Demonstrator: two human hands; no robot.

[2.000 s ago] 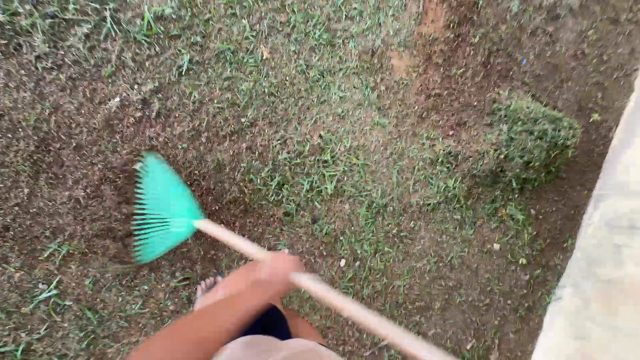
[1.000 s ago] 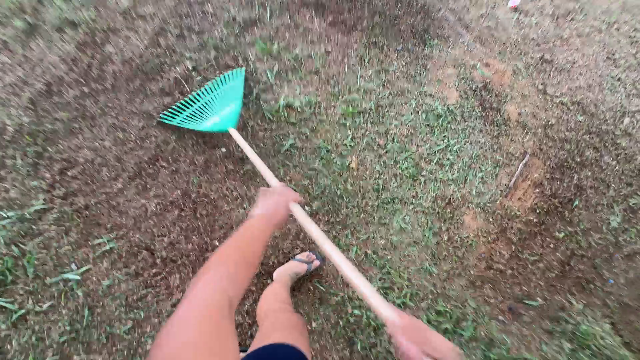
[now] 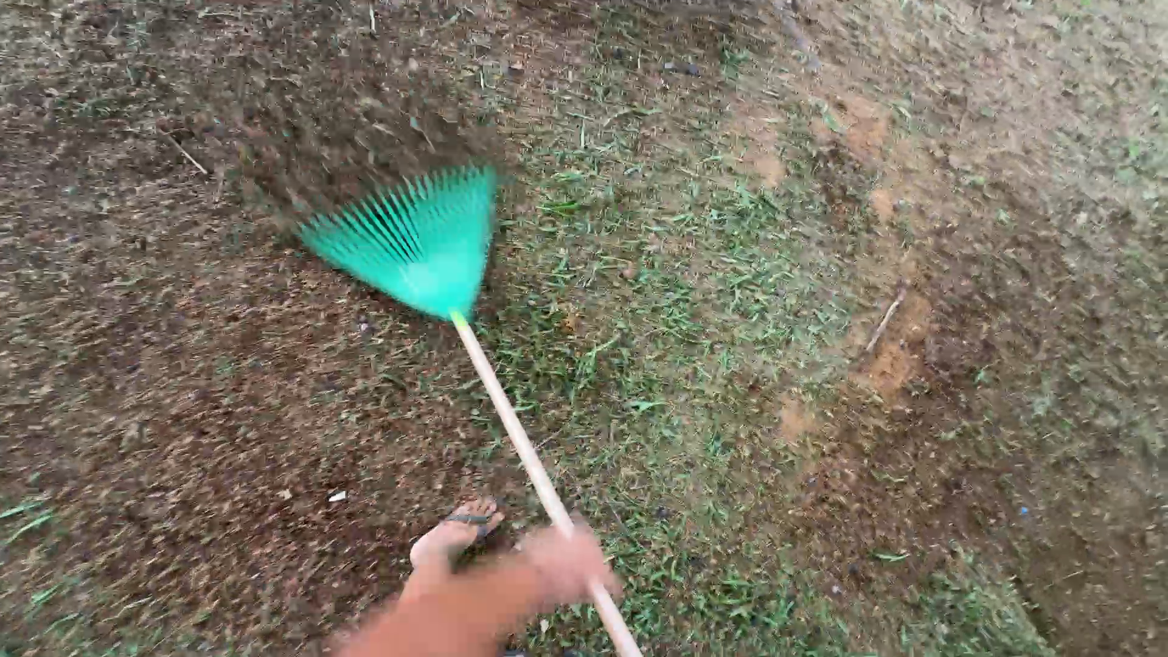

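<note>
My left hand (image 3: 570, 558) is closed around the pale wooden handle (image 3: 516, 424) of a leaf rake, low in the view, and is blurred. The rake's green plastic fan head (image 3: 424, 251) lies up and to the left of that hand, its tines pointing away over dark soil and loose dry clippings. From the hand the handle slants down and right, out of the bottom edge. My right hand is out of view.
A foot in a flip-flop (image 3: 456, 534) stands just left of the handle. Patchy grass (image 3: 730, 274) lies to the right, with a short stick (image 3: 885, 319) on bare earth. A grass clump (image 3: 976, 607) is at lower right.
The rake head sits farther from my foot than two seconds ago. My right hand, on the lower handle one second ago, has left the view. The view has shifted.
</note>
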